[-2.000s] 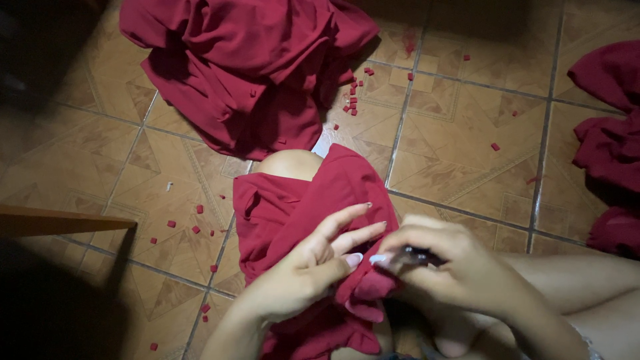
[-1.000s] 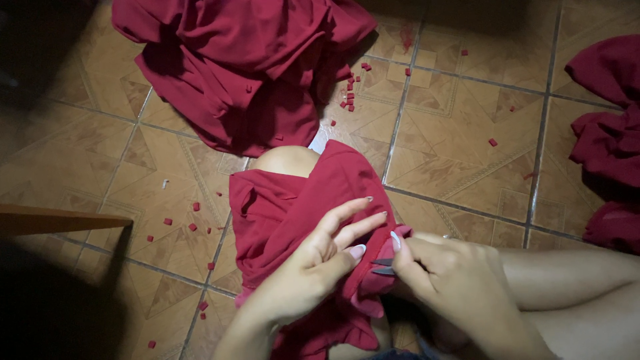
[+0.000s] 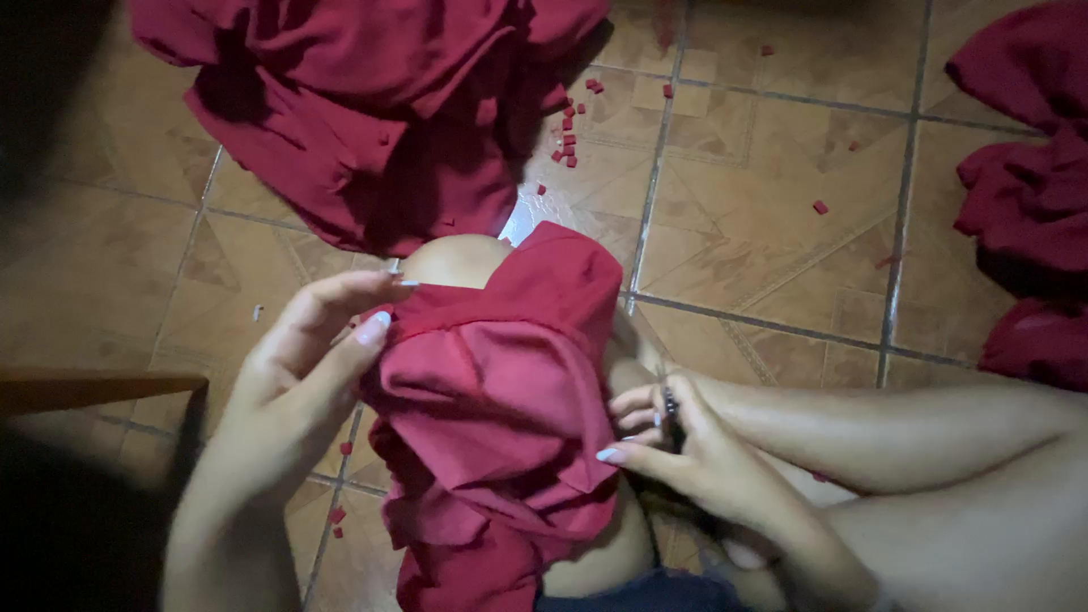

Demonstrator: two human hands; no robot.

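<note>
A red fabric garment (image 3: 510,408) lies over my bent leg, its paler side and a seam showing. My left hand (image 3: 314,357) is at the garment's upper left edge, thumb and fingertips close to the cloth; whether it pinches the cloth is hard to tell. At the garment's right side my right hand (image 3: 680,442) holds a small dark metal tool (image 3: 671,404), likely thread snips, in its curled fingers. The thumb of that hand rests against the cloth. Most of the tool is hidden by the fingers.
A heap of red fabric (image 3: 382,110) lies on the tiled floor (image 3: 782,204) beyond my knee, and more red fabric (image 3: 1028,204) is at the right. Small red scraps (image 3: 569,140) are scattered about. A brown wooden piece (image 3: 102,389) juts in from the left.
The garment on my leg has been turned or folded, so its paler side shows. My left hand has moved left to its edge. The tool's blades, earlier at the cloth, are away from it.
</note>
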